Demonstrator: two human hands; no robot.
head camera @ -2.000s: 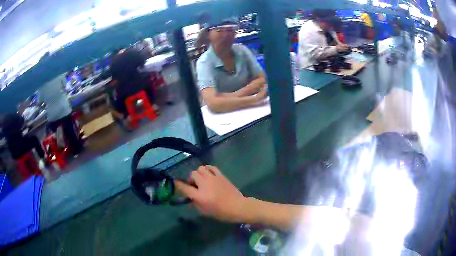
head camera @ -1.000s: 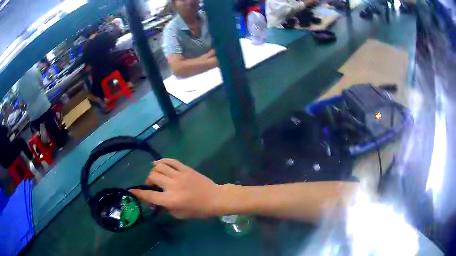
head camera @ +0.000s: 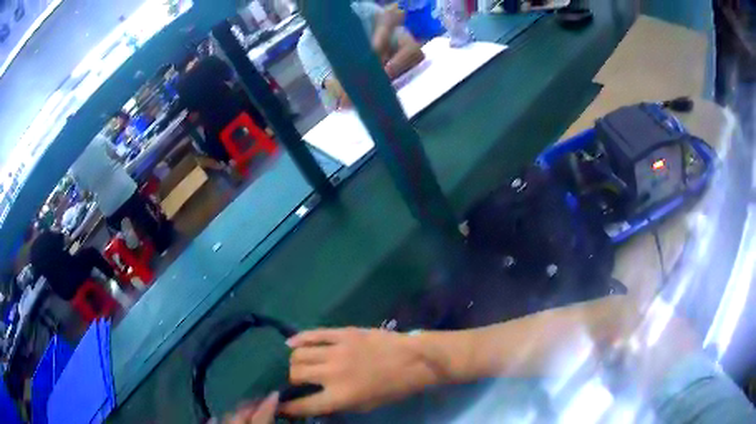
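Observation:
The black curved headband of the unfinished headphones [head camera: 201,360] shows at the bottom left, over the green surface. The ear cups are hidden or cut off by the lower edge. My right hand [head camera: 352,371] reaches in from the right with its fingers closed around a black part of the headphones. Only blurred fingertips of my left hand [head camera: 259,409] show at the bottom edge, close to the right hand's fingers; their hold cannot be told.
A heap of black driver plates [head camera: 530,257] lies beyond my right forearm. A dark soldering station [head camera: 642,149] with a red light sits in a blue tray [head camera: 627,234]. Green posts [head camera: 377,108] rise beyond the bench. Blue sheets [head camera: 83,377] are at the left. A person sits across, behind white paper [head camera: 439,74].
The view has shifted, so the headphones and right hand sit lower. The cup with the green board has left view. Left fingertips have appeared at the bottom. The person opposite has raised a hand.

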